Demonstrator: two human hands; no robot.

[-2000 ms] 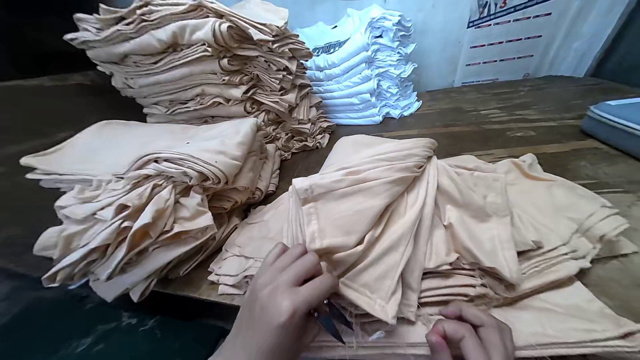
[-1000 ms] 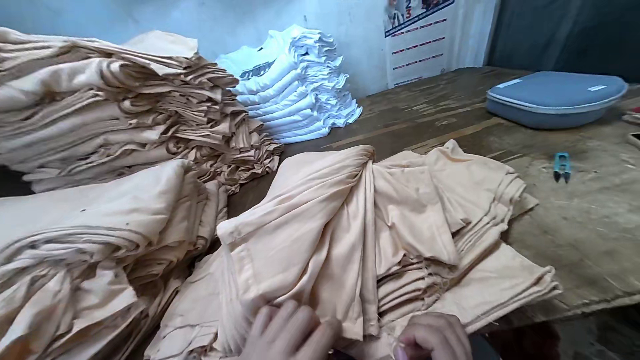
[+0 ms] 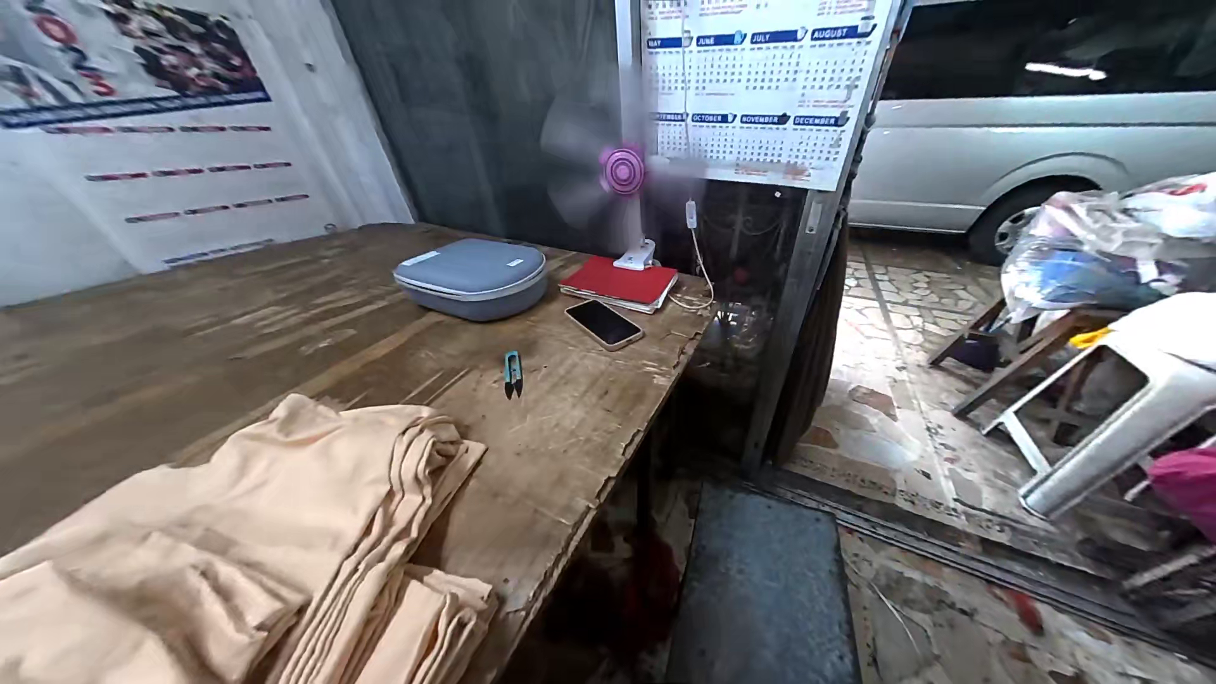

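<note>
Neither my left hand nor my right hand shows in the head view now. A stack of peach fabric pieces lies at the lower left on the wooden table, its layered edges facing right. Beyond the stack, a pair of blue-handled thread snips rests on the bare wood with its dark points toward the near side. What my hands hold or touch cannot be seen.
A grey-blue zip case, a smartphone and a red folder with a running fan stand farther back. Right of the table edge are a grey bench, a doorway, a white plastic stool and a silver van.
The view has swung far to the right. Both hands, at the near edge of the peach fabric a second ago, are out of sight, as is the white stack. The snips lie in place.
</note>
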